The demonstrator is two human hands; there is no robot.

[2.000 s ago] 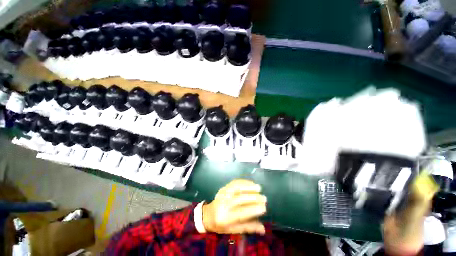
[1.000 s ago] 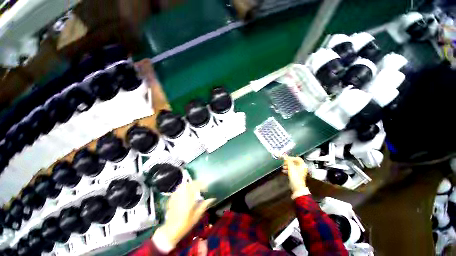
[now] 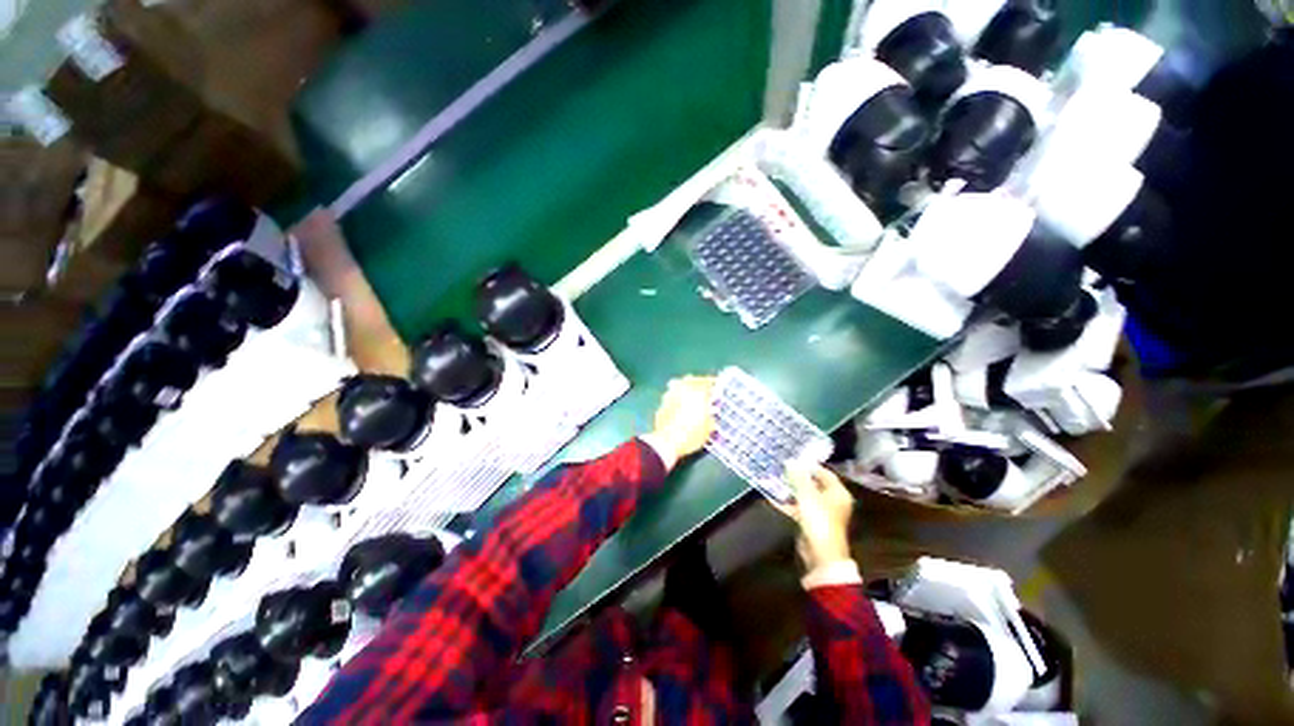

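Observation:
A pale blister tray (image 3: 768, 433) with a grid of small dark parts is in front of me over the green bench. My right hand (image 3: 816, 514) holds its near right edge. My left hand (image 3: 688, 414) is at its left edge, with fingertips touching or just over it; whether it pinches a small part cannot be seen. A second, darker grid tray (image 3: 752, 265) lies on the green bench (image 3: 625, 315) behind the held tray.
Rows of white camera bodies with black camera heads (image 3: 520, 305) stand at the left. White-and-black cameras (image 3: 983, 128) are grouped at the back right. Cartons of white-and-black units (image 3: 972, 468) stand right of the bench edge and below. A grey post rises behind the bench.
My left hand has moved right from the camera rows to the held tray. The view has shifted right, with the camera group now nearer. My right hand still holds the tray.

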